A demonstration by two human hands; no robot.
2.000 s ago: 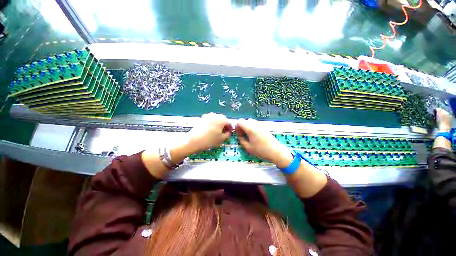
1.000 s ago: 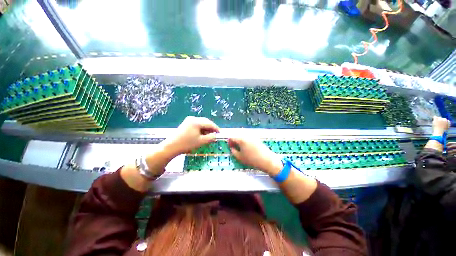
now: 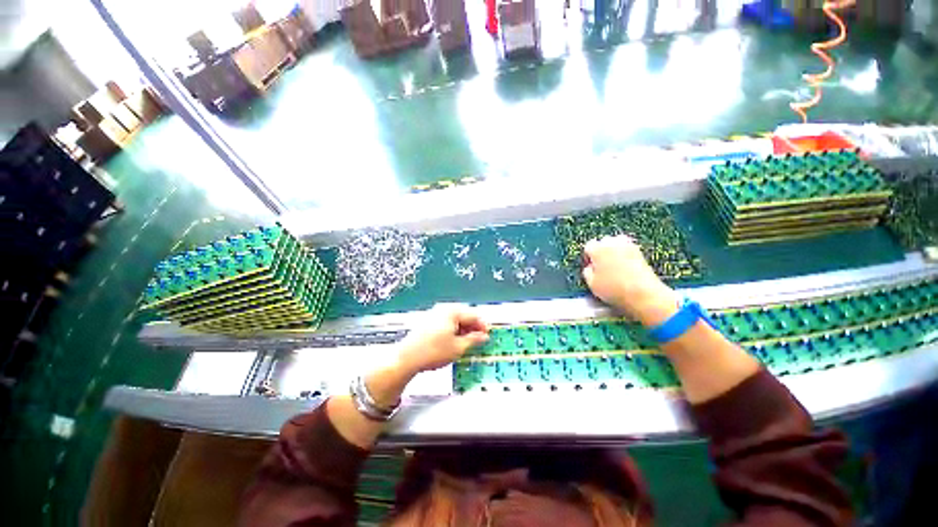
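A green circuit board panel [image 3: 561, 355] with rows of small blue parts lies in the rails in front of me. My left hand [image 3: 444, 338] is over its left end, fingers curled; whether it holds a tiny part is too small to see. My right hand [image 3: 615, 270] is at the near left part of the heap of dark leaded components [image 3: 658, 229], fingertips down and hidden. A heap of silvery leaded components [image 3: 379, 265] lies to the left, with a few scattered ones [image 3: 514, 261] between the heaps.
Stacked board panels stand at the left [image 3: 231, 278] and right [image 3: 802, 196]. More panels [image 3: 823, 329] lie in the rails to the right. A red bin [image 3: 813, 141] is behind the right stack. A metal post [image 3: 190, 108] rises at the back left. Cardboard [image 3: 201, 479] shows below the left end.
My right hand has moved from the board up and right to the dark heap. My left hand has stayed near the board's left end. The view has shifted, and the neighbouring worker's hand is out of view.
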